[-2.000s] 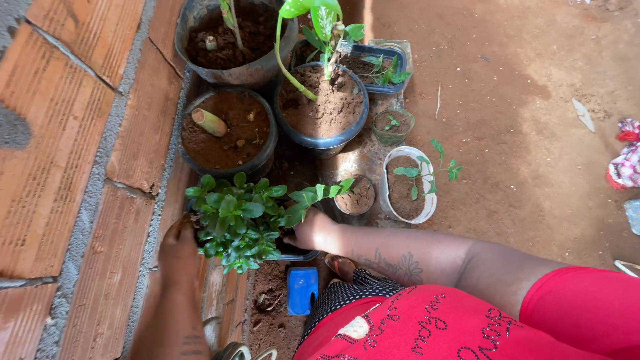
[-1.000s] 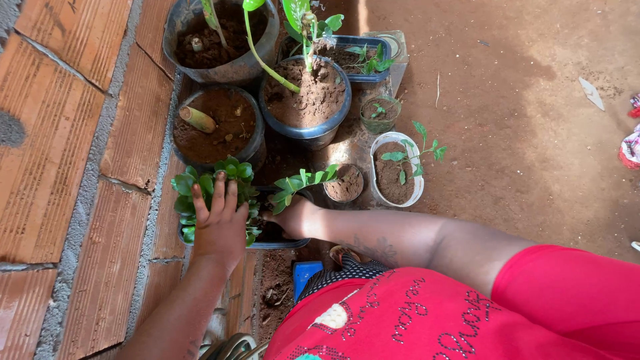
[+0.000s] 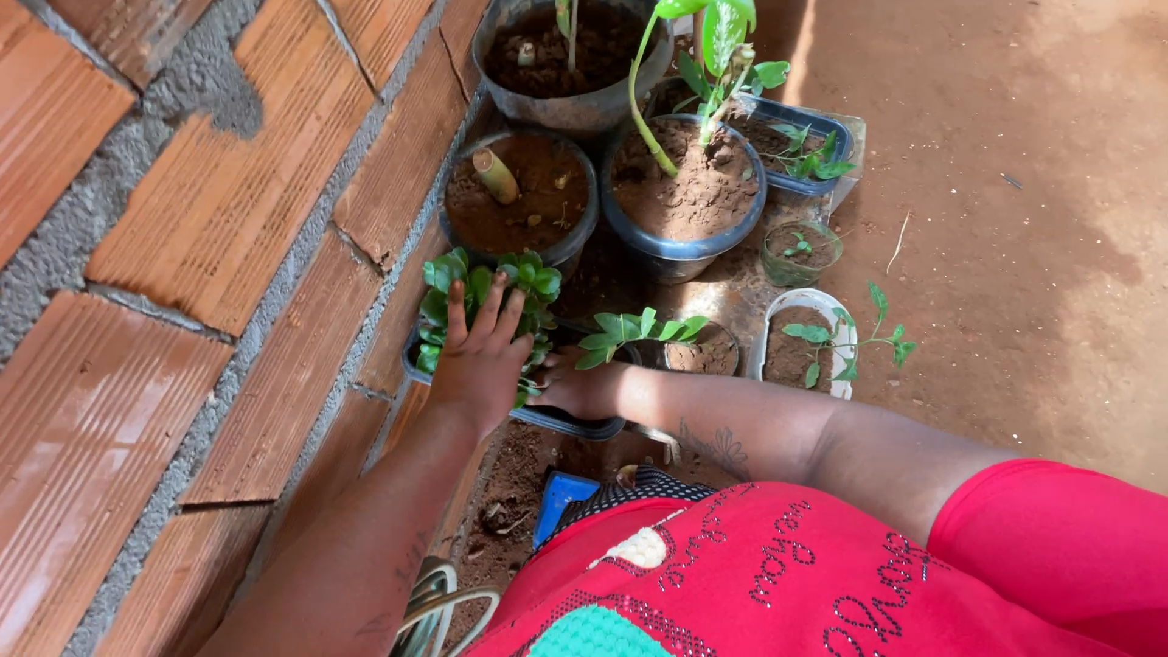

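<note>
A leafy green plant (image 3: 444,274) grows at the left end of a dark rectangular planter (image 3: 575,429). My left hand (image 3: 484,351) lies on its leaves, palm down with the fingers spread, pressing them to the left. My right hand (image 3: 579,381) reaches into the planter beside the plant's base; its fingertips are partly hidden by leaves and shadow, so whether they grip anything does not show. A separate leafy sprig (image 3: 630,333) arches over the planter's right part, just above my right wrist.
A brick wall (image 3: 301,228) runs along the left. Beyond the planter are round pots of soil (image 3: 520,196), (image 3: 684,182) and a small glass (image 3: 801,254). A white container (image 3: 849,351) with a seedling stands right of my forearm. A blue plastic object (image 3: 561,497) lies near my body.
My left hand has moved from the plant's left side onto the top of its leaves, which are now pushed down. My right hand stays in the planter.
</note>
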